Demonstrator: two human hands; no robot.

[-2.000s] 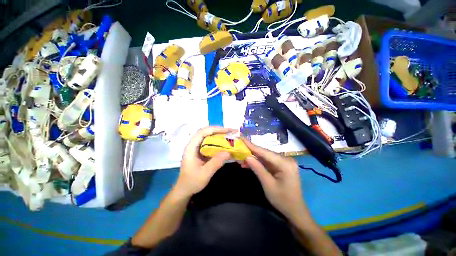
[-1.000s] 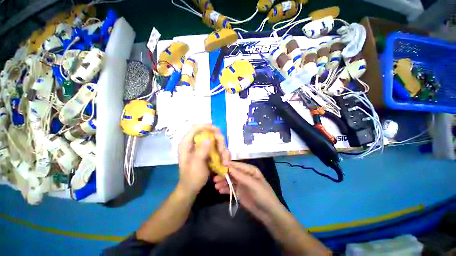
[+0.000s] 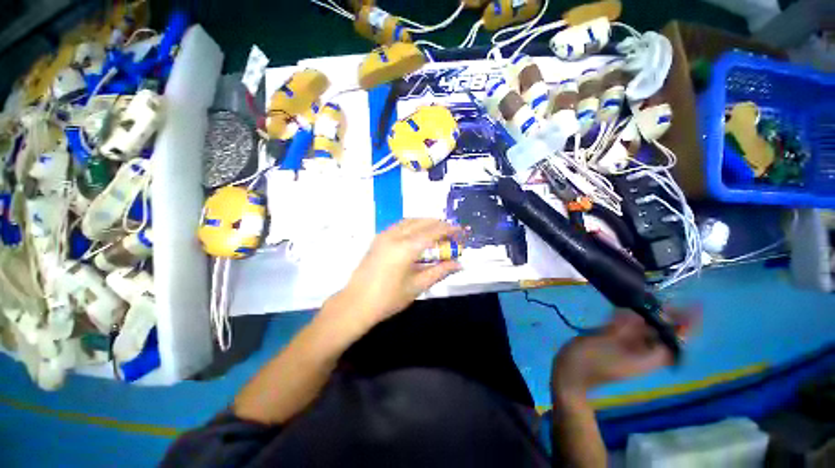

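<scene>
My left hand [image 3: 395,265] is over the near edge of the white printed sheet [image 3: 311,196], closed on a small yellow unit [image 3: 441,251] with blue and white markings; the fingers hide much of it. My right hand [image 3: 609,352] is blurred at the lower right, off the bench edge. It is at the rear end of the black electric screwdriver [image 3: 586,251], whose tip points up-left over the sheet. Whether the fingers are closed on it is hard to tell. One round yellow unit [image 3: 424,138] lies on the sheet, another [image 3: 233,222] by the foam tray.
The white foam tray [image 3: 188,201] with a heap of cream units stands left, beside a grey speckled dish [image 3: 229,146]. Corded units [image 3: 549,105] bunch at the right, near a black socket block [image 3: 652,219]. A blue basket [image 3: 719,174] stands far right. Orange-handled pliers [image 3: 579,205] lie partly behind the screwdriver.
My right hand has left the yellow unit and moved right to the screwdriver's rear, which has shifted right and down. My left hand has moved up and right onto the sheet's near edge with the unit.
</scene>
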